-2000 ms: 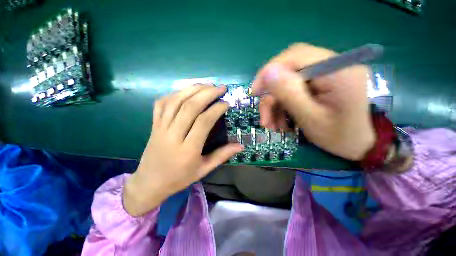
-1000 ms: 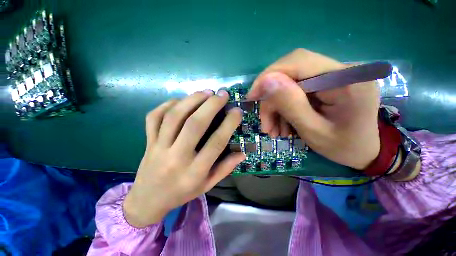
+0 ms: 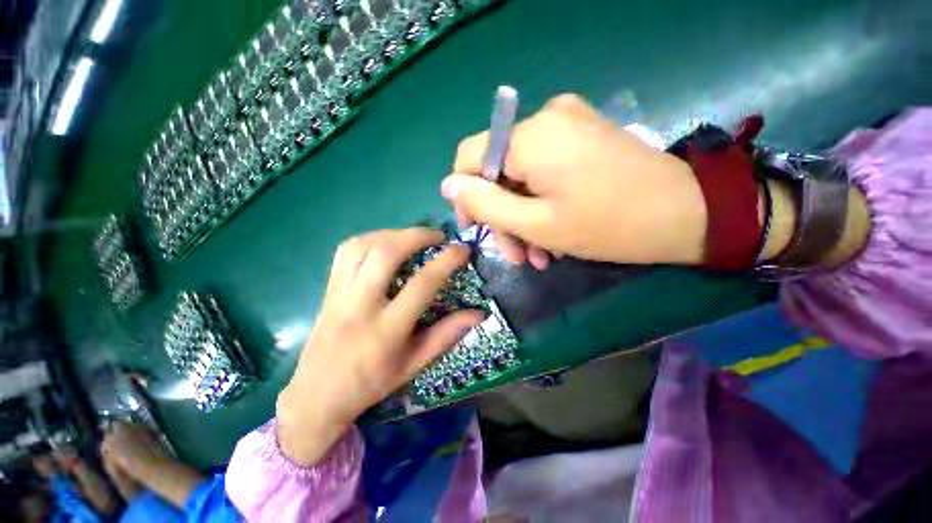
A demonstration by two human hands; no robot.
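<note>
The green populated circuit board (image 3: 470, 358) lies near the bench's front edge, with bright silver rectangles and small dark parts on it. My left hand (image 3: 373, 317) rests on the board with fingers spread, thumb at its middle and fingertips at its far end; it covers the left part. My right hand (image 3: 603, 194) grips grey tweezers (image 3: 501, 133) like a pen, rear end pointing up. The tweezer tip is hidden or too small to see, near my left fingertips. A dark grey flat piece (image 3: 572, 291) lies right of the board, under my right hand.
A long row of board panels (image 3: 255, 123) runs along the far left side of the green bench (image 3: 715, 61). A stack of panels (image 3: 210, 352) stands left of my left hand, with another small stack (image 3: 118, 260) beyond. Another person's hands (image 3: 148, 460) and blue sleeves show at lower left.
The view has swung left, bringing the panel row and another person's hands into view. The tweezers now stand steeper. The dark piece shows right of the board instead of under my left hand.
</note>
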